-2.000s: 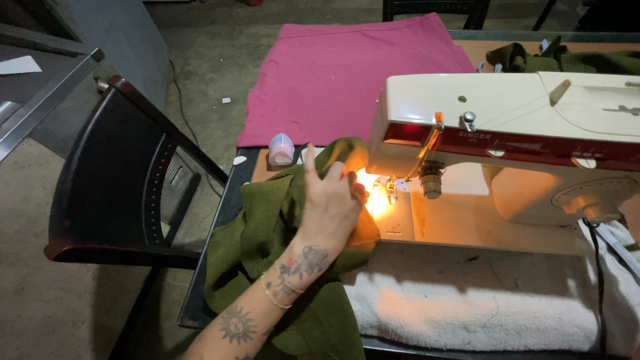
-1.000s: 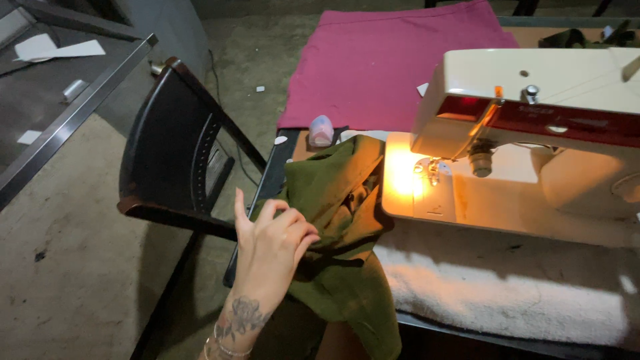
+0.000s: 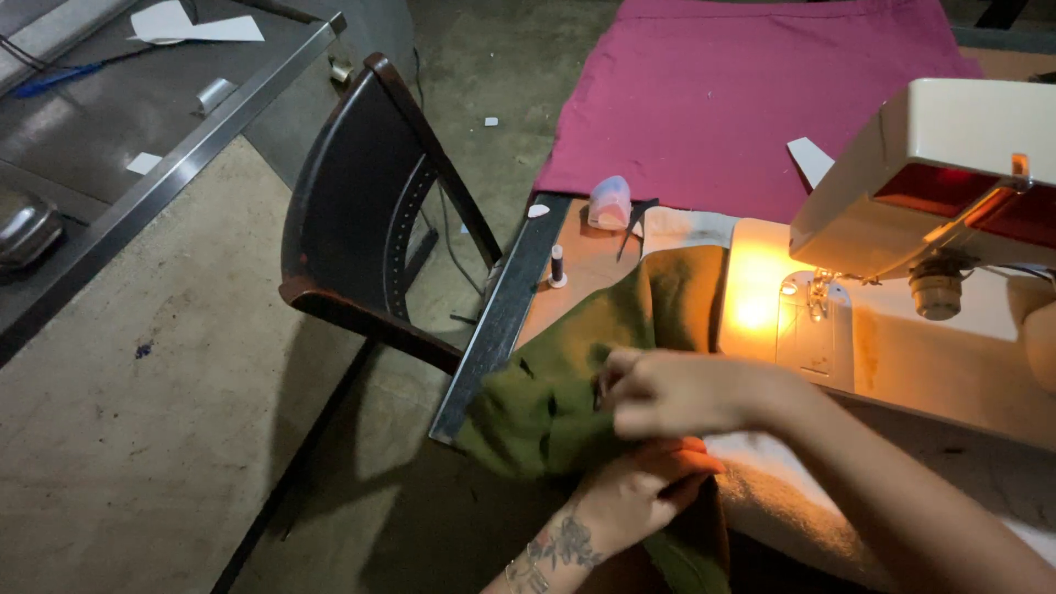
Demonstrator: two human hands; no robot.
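Observation:
Olive-green fabric lies bunched over the table's near left corner, left of a lit sewing machine. My right hand reaches in from the right and pinches at the fabric; its fingertips are partly blurred. Just below it, my left hand, tattooed at the wrist, has its fingers closed on the edge of the same cloth. The machine's needle and presser foot stand over the bed with no green cloth under them. A thread spool stands upright beside the fabric.
Pink fabric covers the far part of the table. Near it are a translucent plastic container and a white paper piece. A black chair stands left of the table. White towelling lies before the machine; a metal-edged table is far left.
My right hand has come into view and reached the green fabric. My left hand, raised over the cloth a second ago, is now lower and closed on it. The fabric has left the needle area.

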